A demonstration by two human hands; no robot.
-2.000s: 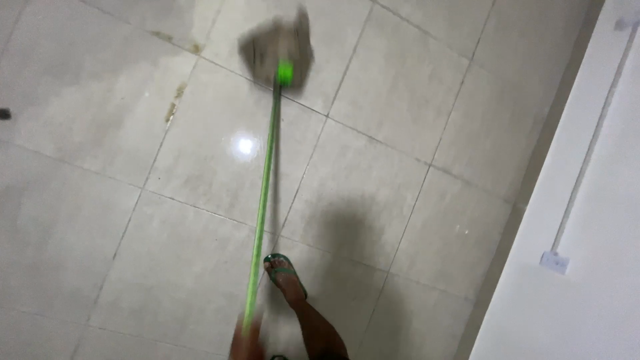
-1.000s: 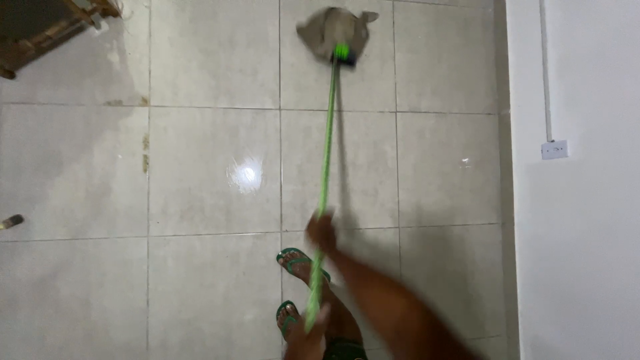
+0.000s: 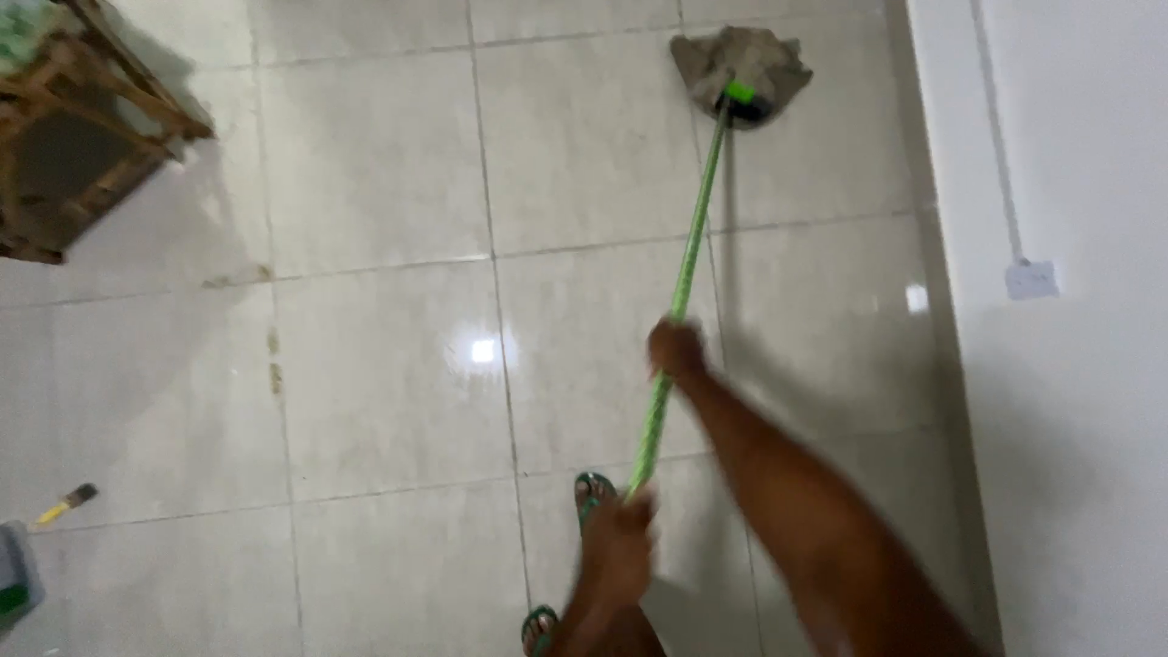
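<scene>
A long green pole (image 3: 698,228) runs from my hands up to a black and bright green head (image 3: 744,99), over which a crumpled grey-brown cloth (image 3: 744,55) is spread on the tiled floor. My right hand (image 3: 677,349) is closed around the middle of the pole, slightly blurred. Lower down, my left hand (image 3: 625,538) grips the pole near its end, close above my feet. Green flip-flops (image 3: 593,488) are on my feet.
A white wall with a socket plate (image 3: 1032,280) and dark skirting stands on the right. A wooden piece of furniture (image 3: 100,137) is at upper left. A paintbrush (image 3: 68,504) and part of a container (image 3: 14,575) lie at lower left. Brownish marks (image 3: 274,365) streak the tiles.
The cloth-covered head has moved to the right across the tiles, toward the wall. More of the furniture shows at left, and the paintbrush and container have come into view.
</scene>
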